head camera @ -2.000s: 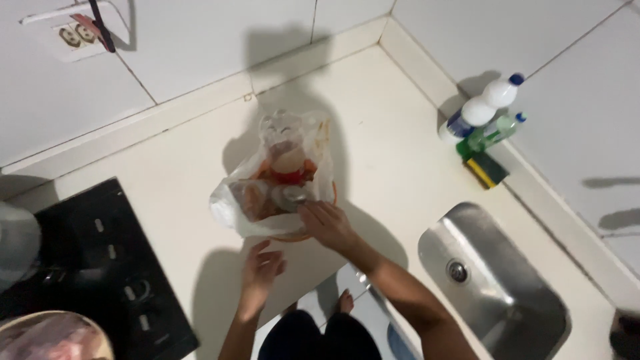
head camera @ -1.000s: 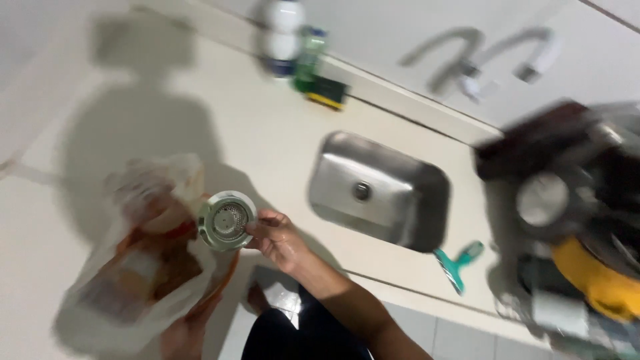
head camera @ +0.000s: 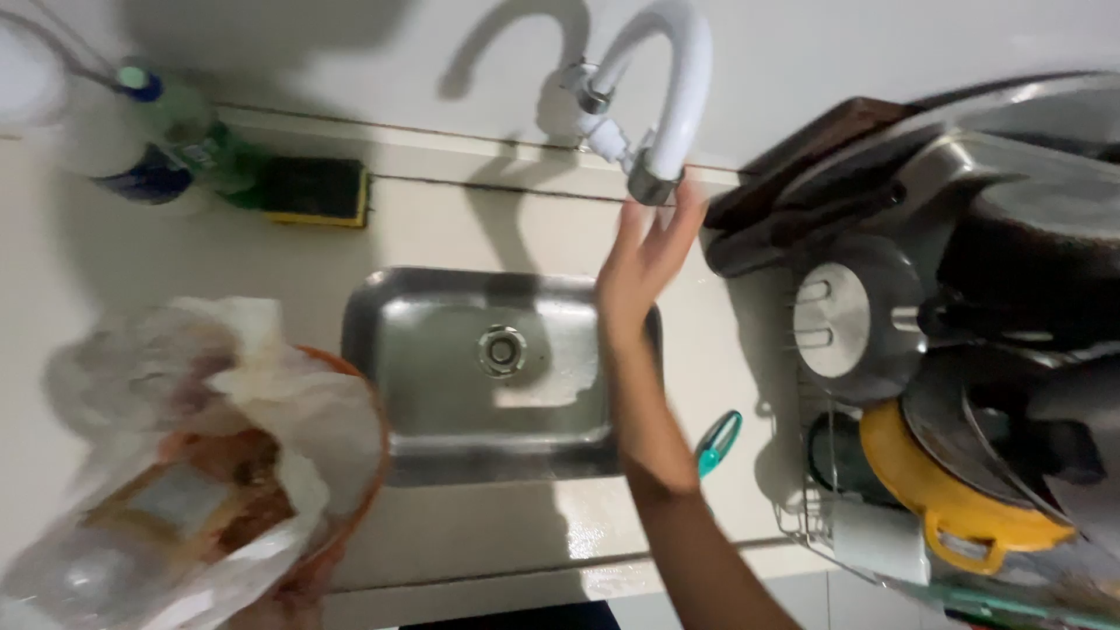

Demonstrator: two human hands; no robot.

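My right hand (head camera: 646, 262) is raised over the right side of the steel sink (head camera: 437, 394), its fingers spread at the spout end of the white curved faucet (head camera: 691, 87). Whether the fingertips touch the faucet is hidden behind the spout. At the lower left, my left hand (head camera: 302, 591) holds an orange-rimmed bowl (head camera: 381, 437) from below, mostly hidden. A translucent plastic bag (head camera: 254, 376) with reddish food and packaging lies in and over the bowl. A round strainer (head camera: 502, 351) sits in the sink drain.
A yellow and black sponge (head camera: 315, 191), a green bottle (head camera: 197, 140) and a white bottle (head camera: 105, 140) stand by the wall. A teal-handled tool (head camera: 719, 444) lies right of the sink. Beyond it, a wire dish rack (head camera: 814, 516) holds pans and a yellow pot (head camera: 927, 490).
The round metal piece that my right hand held a second ago has left that hand, which is now up at the faucet. The view has swung right, toward the sink.
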